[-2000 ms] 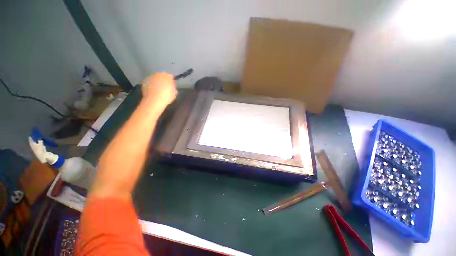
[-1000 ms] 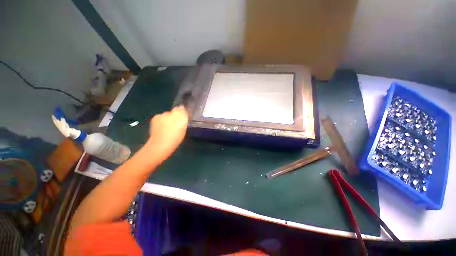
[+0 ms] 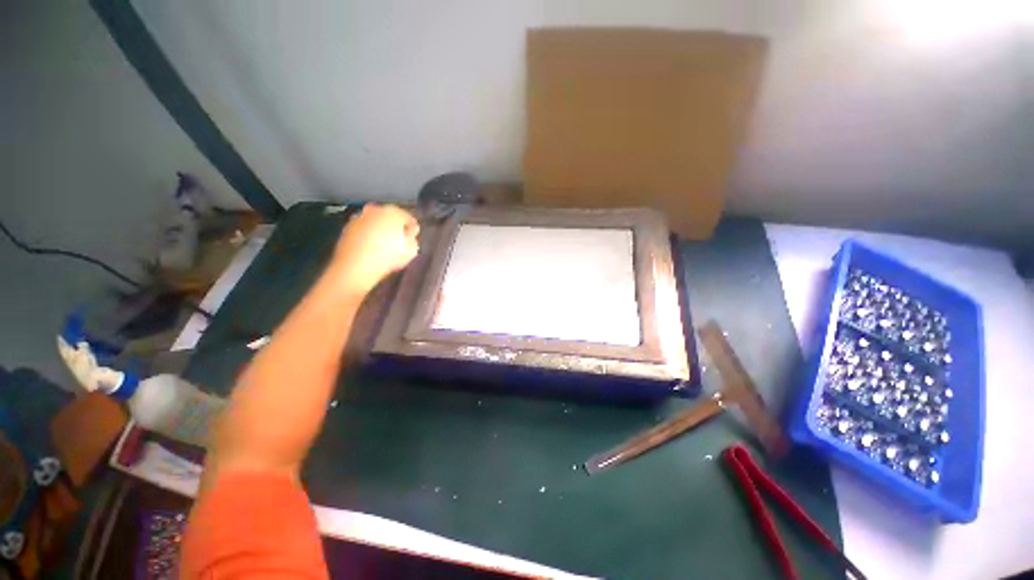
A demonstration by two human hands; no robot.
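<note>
My left hand (image 3: pixel 380 242) is closed in a fist at the left rear of the framed unit. The thin dark brush or scraper it grips is mostly hidden; a dark tip (image 3: pixel 440 209) seems to show beyond the fingers. The framed unit has a pale flat rectangle (image 3: pixel 539 283) inside a wide grey-brown metal rim (image 3: pixel 510 354), on a dark blue base. My right hand is not in view.
Right of the unit lie two brownish flat strips (image 3: pixel 743 389), red-handled tongs (image 3: pixel 762 510) and a blue tray (image 3: pixel 963 453) of shiny parts. Cardboard (image 3: pixel 641 125) leans behind. A spray bottle (image 3: pixel 170 406) stands at left.
My left hand went from the rear left to the unit's front left side, and is now back at the rear left. The view tilted down, then up again.
</note>
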